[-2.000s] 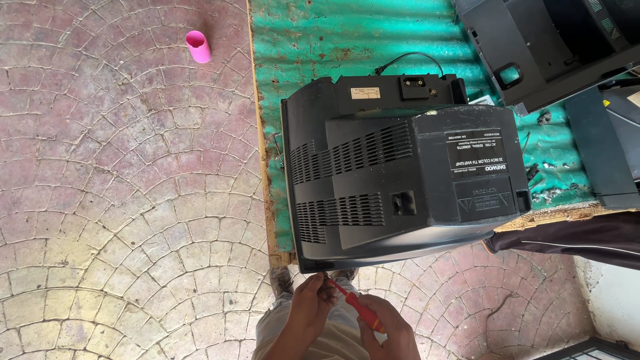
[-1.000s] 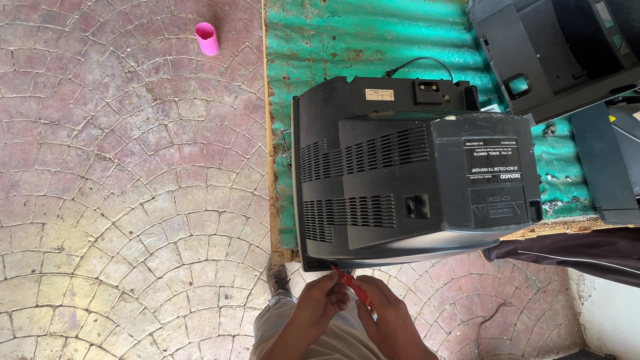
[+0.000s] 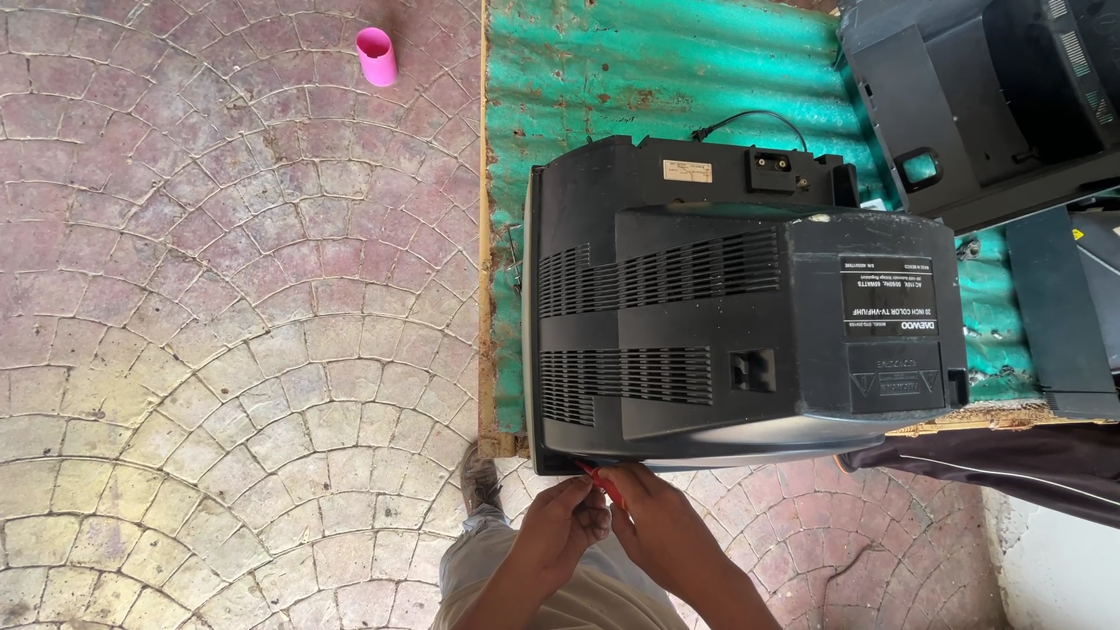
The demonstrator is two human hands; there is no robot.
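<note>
A black Daewoo CRT television [image 3: 682, 324] lies face toward the left, its vented back housing upward, on a green corrugated metal sheet [image 3: 665, 70]. At its near left corner, my right hand [image 3: 643, 499] grips the handle of a red screwdriver [image 3: 610, 486], whose tip is hidden at the housing's near edge. My left hand [image 3: 569, 521] is close beside the tool with fingers curled; whether it touches the shaft or holds anything small cannot be told. A short black cord [image 3: 752, 114] with a plug lies behind the television.
Another black plastic television housing [image 3: 954, 105] stands at the back right, with a dark panel [image 3: 1059, 306] below it. A dark garment [image 3: 989, 464] hangs at the table's near right edge. A pink plastic cup [image 3: 377, 58] is on the paved floor at the left.
My right hand has moved up the screwdriver toward the television's edge, and the handle has come nearer to that edge. My left hand stays beside it.
</note>
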